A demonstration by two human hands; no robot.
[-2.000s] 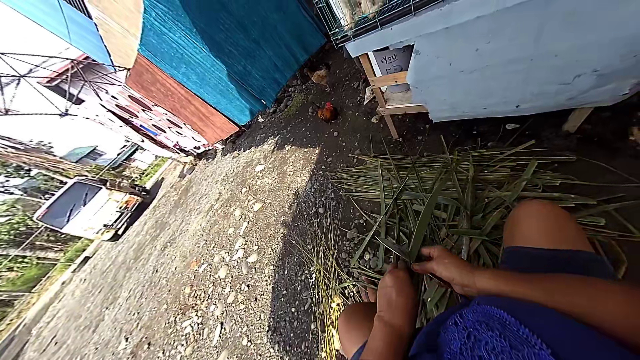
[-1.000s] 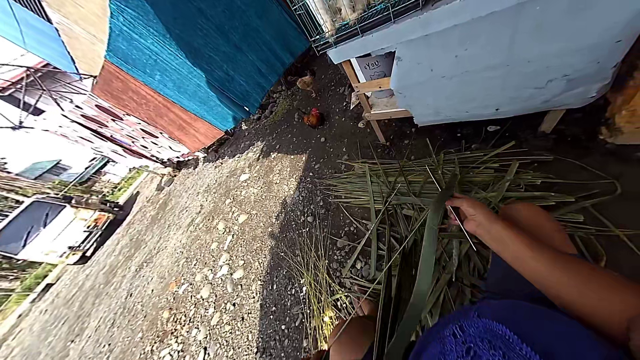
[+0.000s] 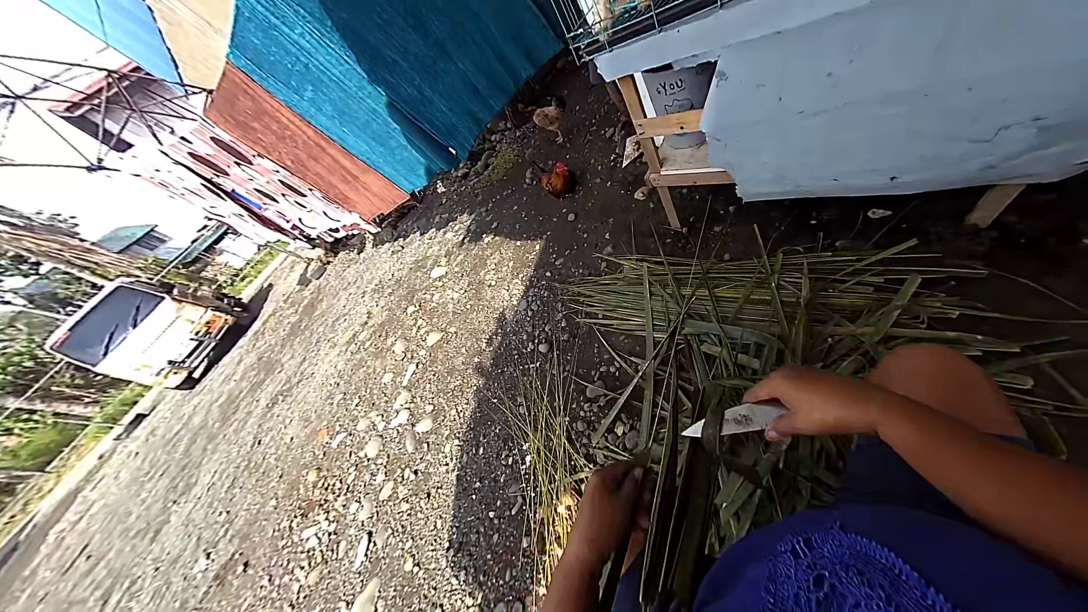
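My right hand is closed around a knife, whose pointed blade lies across a dark green leaf strip and points left. Lower and to the left, my left hand grips long palm leaf strips that run down toward my lap. Beneath and beyond both hands a pile of cut green leaf strips covers the ground. A bunch of thin yellow-green leaf ribs lies left of the pile. The knife's handle is hidden in my right hand.
A rooster and another chicken are on the dark soil ahead. A grey sheet-covered wooden stand is at the upper right, a teal fabric wall at the upper left. A vehicle is parked beyond the gravel.
The knife's blade now shows broadside at the leaf strip; a second ago only a thin edge showed by my right hand. My left hand has come back into clear view on the strips.
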